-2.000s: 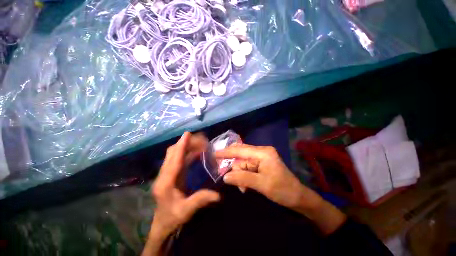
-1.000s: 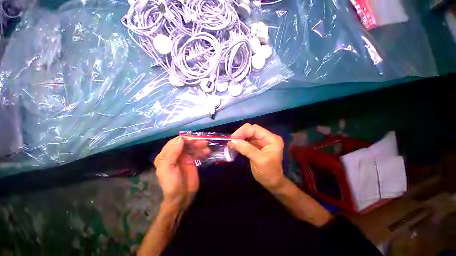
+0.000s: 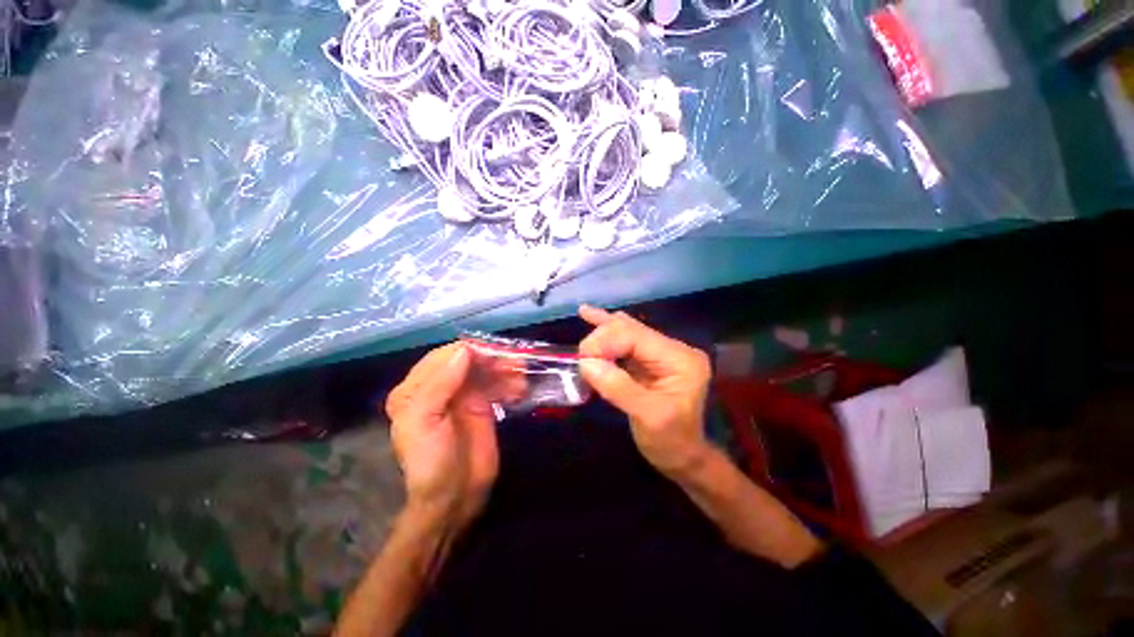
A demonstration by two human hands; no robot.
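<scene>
A small clear zip-lock bag (image 3: 537,381) with a red line along its mouth is stretched between my two hands, in front of the bench edge. My left hand (image 3: 445,421) pinches its left top corner. My right hand (image 3: 647,386) pinches its right top corner. Whether anything lies inside the bag cannot be told through the glare. A heap of coiled white cables (image 3: 510,149) with round charging pucks (image 3: 432,117) lies on the bench beyond my hands.
Clear plastic sheet (image 3: 187,249) covers the green bench. A stack of empty zip-lock bags (image 3: 951,52) with a red band lies at right. Below right, a red stool (image 3: 796,429) holds folded white cloth or paper (image 3: 914,448). A cardboard piece (image 3: 1032,554) lies lower right.
Two seconds ago my right hand held the crumpled bag and my left hand was apart from it. Now both hands hold its mouth edge taut. The view has shifted slightly.
</scene>
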